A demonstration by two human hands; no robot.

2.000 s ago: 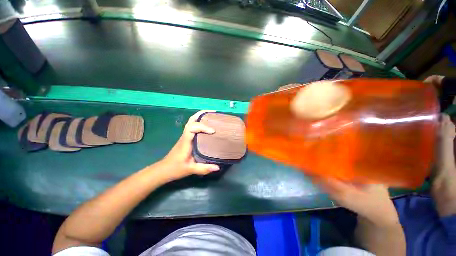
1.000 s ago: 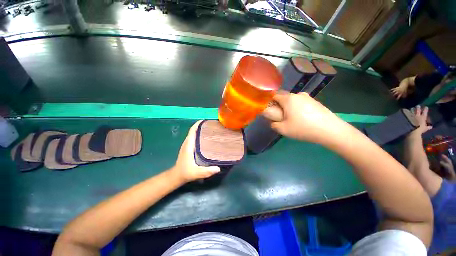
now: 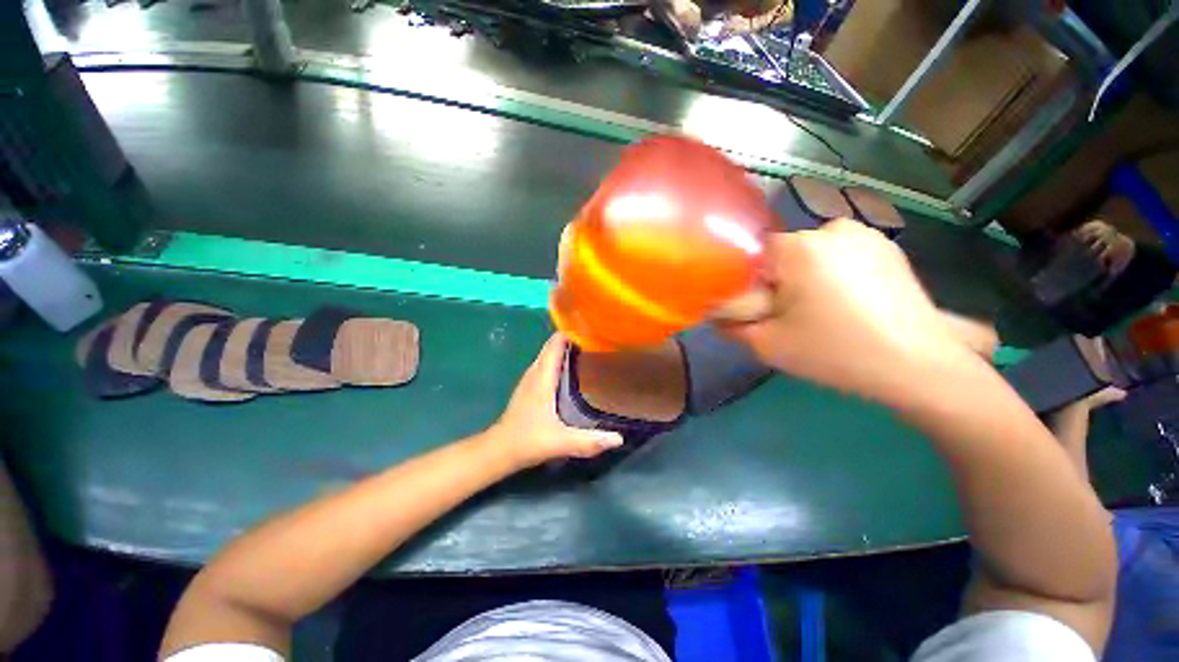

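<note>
A speaker cabinet stands upright on the green bench, its wood-grain end cap (image 3: 630, 387) facing up. My left hand (image 3: 541, 416) is around its left side, thumb at the near edge. My right hand (image 3: 840, 310) holds the mallet (image 3: 662, 246) by its handle. The blurred orange head is over the far part of the cap and hides it; whether they touch I cannot tell. A second grey speaker (image 3: 727, 366) is just right of the first, partly behind my right hand.
Overlapping spare end caps (image 3: 375, 352) lie at left. A white bottle (image 3: 49, 278) is at far left. Two capped speakers (image 3: 818, 201) are on the conveyor beyond the green rail (image 3: 349, 266). A neighbour's hand holds a speaker (image 3: 1063, 374) at right. A blue bin (image 3: 719, 618) is below the bench edge.
The mallet, close to the camera at first, came down over the cap and is still over it. My left hand stays on the speaker. The view has shifted slightly.
</note>
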